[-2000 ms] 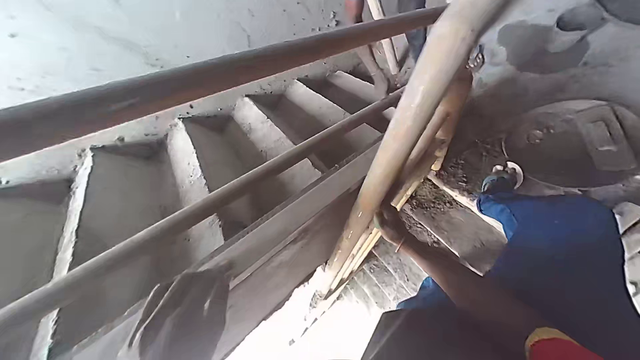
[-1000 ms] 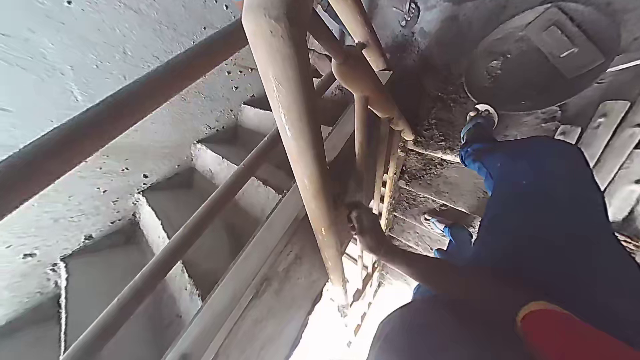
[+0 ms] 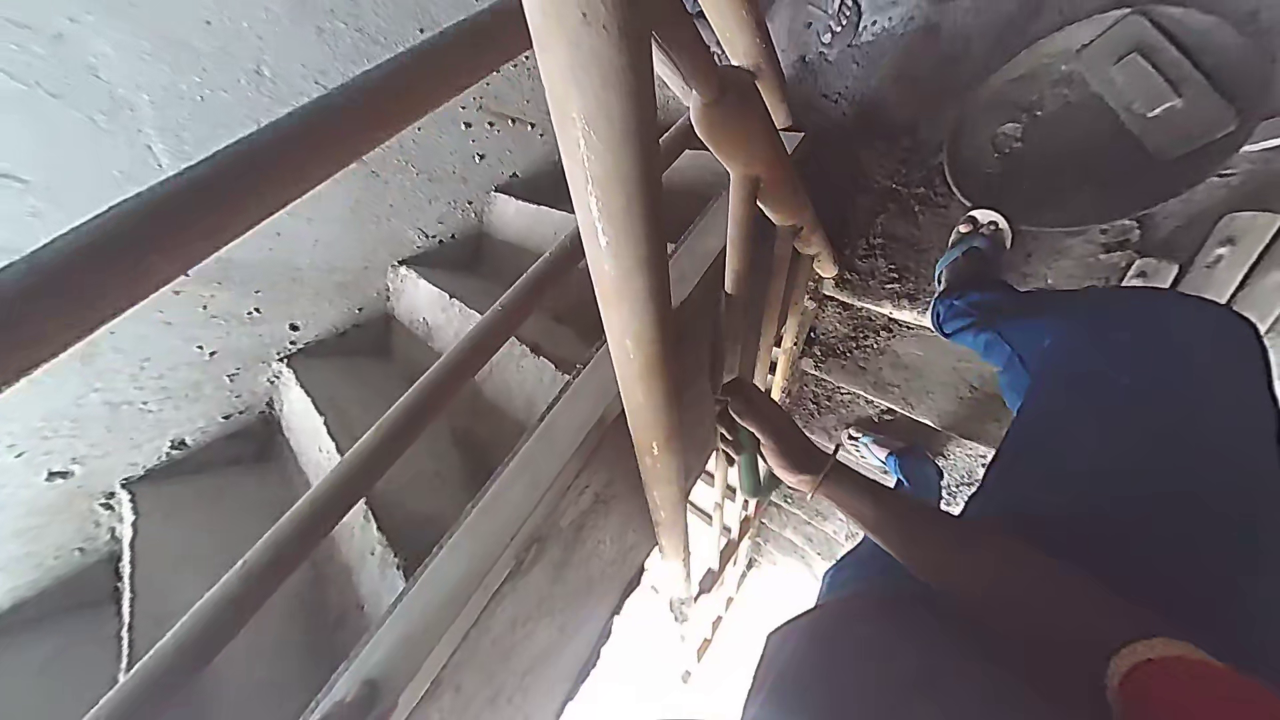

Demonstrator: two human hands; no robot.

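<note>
My right hand (image 3: pixel 770 440) is beside the stair railing, its fingers closed around a green handle (image 3: pixel 748 465); the tool's other end cannot be made out. Just left of the hand, a thick tan metal handrail (image 3: pixel 615 250) slants down. Behind it, thinner metal railing bars (image 3: pixel 740 260) join a bulging bent pipe joint (image 3: pixel 735 115). My left hand is not clearly in view.
Concrete stairs (image 3: pixel 350 390) run along the rough wall at left, behind a lower rail (image 3: pixel 400 410). My sandalled foot (image 3: pixel 975 245) stands on debris-strewn steps near a round cover (image 3: pixel 1050 130). Another person's foot (image 3: pixel 835 20) shows at the top edge. Wooden boards (image 3: pixel 1230 255) lie at right.
The view has turned and shifted over the railing. The grey, blurred hand seen at lower left two seconds ago is out of clear view. The green handle now shows in my right hand.
</note>
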